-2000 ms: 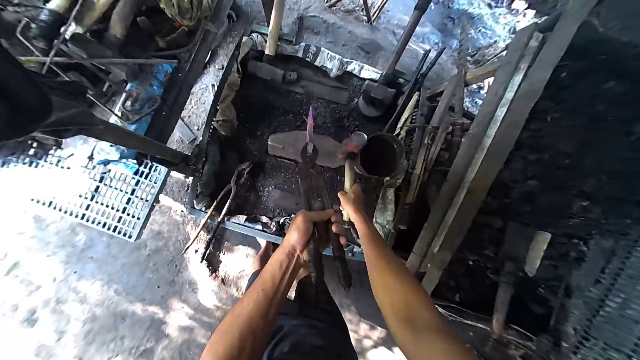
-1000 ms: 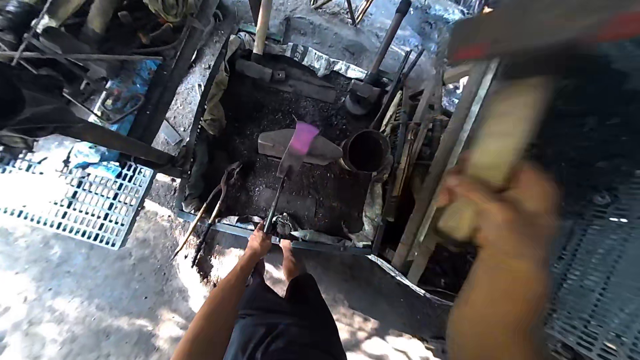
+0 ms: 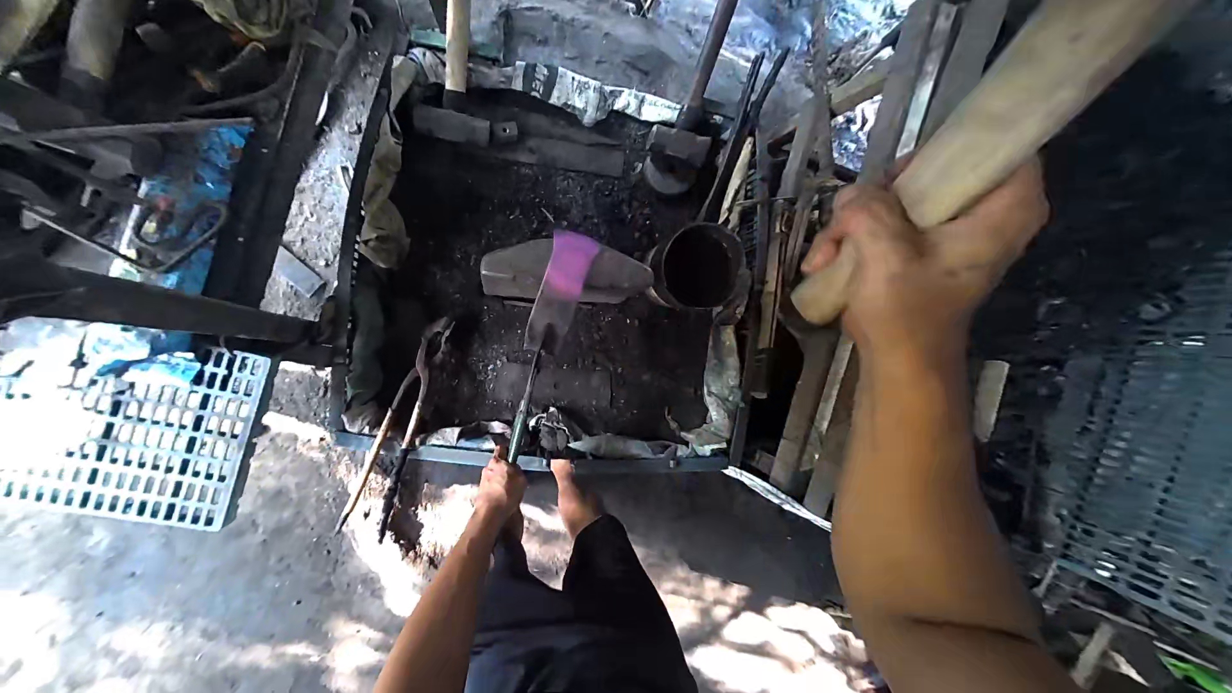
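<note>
My left hand (image 3: 501, 487) grips the end of a thin metal rod or tong handle (image 3: 525, 409), low at the centre of the view. At its far end a flat metal blade (image 3: 551, 313) lies over the anvil (image 3: 616, 276), a long block tapering to the right. A band of the blade glows pink where it crosses the anvil. My right hand (image 3: 924, 250) is raised at the right, closed around a thick pale wooden handle (image 3: 1020, 106). The head of that tool is out of view, beyond the upper right edge.
Around the anvil is a frame of dark grit. A round metal container (image 3: 701, 267) stands right of it. Two hammers (image 3: 450, 125) (image 3: 679, 144) rest behind. Tongs (image 3: 409, 419) lean at the front left. A plastic grate (image 3: 135, 443) lies left; wooden boards (image 3: 799, 385) stand right.
Two seconds ago both hands were close together over tongs and a wooden handle. My right hand has since gone up and right with the handle. The glowing piece now lies across the anvil.
</note>
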